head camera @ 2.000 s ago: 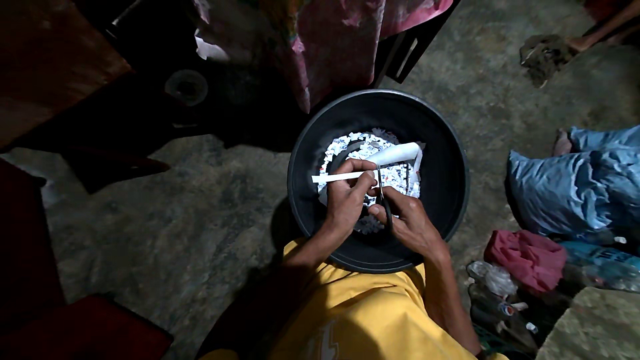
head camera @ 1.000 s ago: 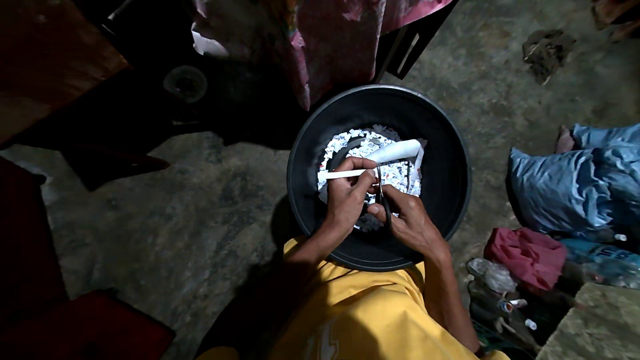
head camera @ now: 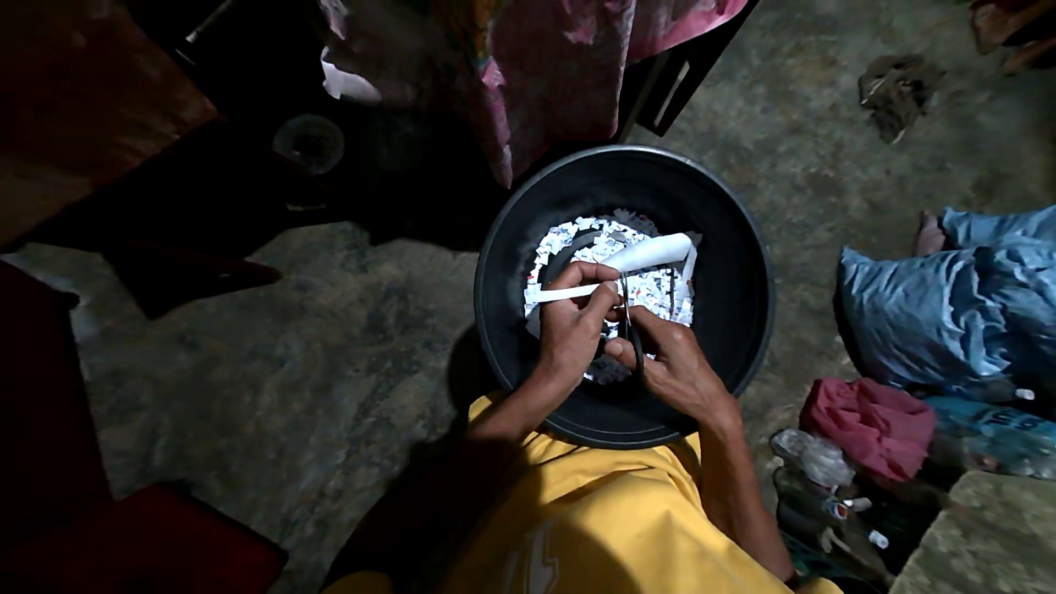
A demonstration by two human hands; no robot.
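Over a round black plastic basin (head camera: 751, 330), my left hand (head camera: 571, 326) pinches a narrow white paper strip (head camera: 568, 293) that sticks out to the left. My right hand (head camera: 672, 359) holds a pair of scissors (head camera: 634, 337) with dark handles; the blades point up, close to my left fingertips at the strip's right end. Many small cut paper pieces (head camera: 577, 235) lie in the basin. Just beyond my fingers rests a larger curled white paper (head camera: 656, 252). Whether the blades touch the strip cannot be made out.
A pink patterned cloth (head camera: 561, 82) hangs over a table beyond the basin. At right are blue filled sacks (head camera: 924, 313), a red cloth or bag (head camera: 870, 425) and clear plastic bags (head camera: 813, 458). A dark crumpled rag (head camera: 899, 91) lies on the concrete floor. Another person's limb (head camera: 1011, 33) shows top right.
The white strip sticks out a little less far to the left than two seconds ago. Both hands stay in about the same place over the basin.
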